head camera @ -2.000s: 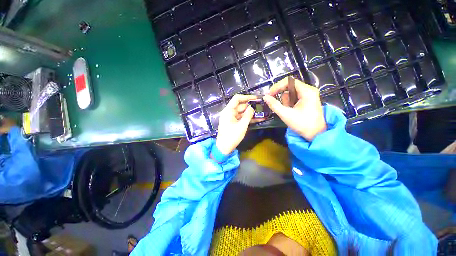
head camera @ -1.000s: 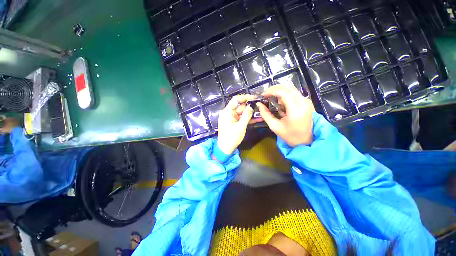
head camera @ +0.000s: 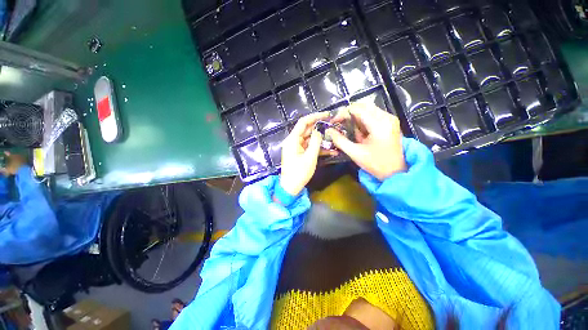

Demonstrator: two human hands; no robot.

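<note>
A small dark component housing (head camera: 327, 131) with shiny details is held between the fingertips of both hands, at the front edge of a black compartment tray (head camera: 263, 104). My left hand (head camera: 298, 157) grips its left side. My right hand (head camera: 377, 143) has its thumb on the housing's right side. Fingers hide much of the housing. I cannot tell whether my right hand also holds a tool. One tray pocket at the left holds a small part (head camera: 215, 63). Bright glare covers several other pockets.
A second black tray (head camera: 474, 97) lies to the right. On the green bench (head camera: 164, 119) lie a red-and-white elongated object (head camera: 106, 109) and a small loose part (head camera: 95, 44). A boxed device (head camera: 61, 138) with a fan stands far left, beside another person's blue sleeve (head camera: 29, 216). A wheelchair wheel (head camera: 158, 235) is below.
Since two seconds ago my right hand has moved slightly left and closer to my left hand. The dark strip that stood up from its fingers no longer shows clearly. The housing is turned differently.
</note>
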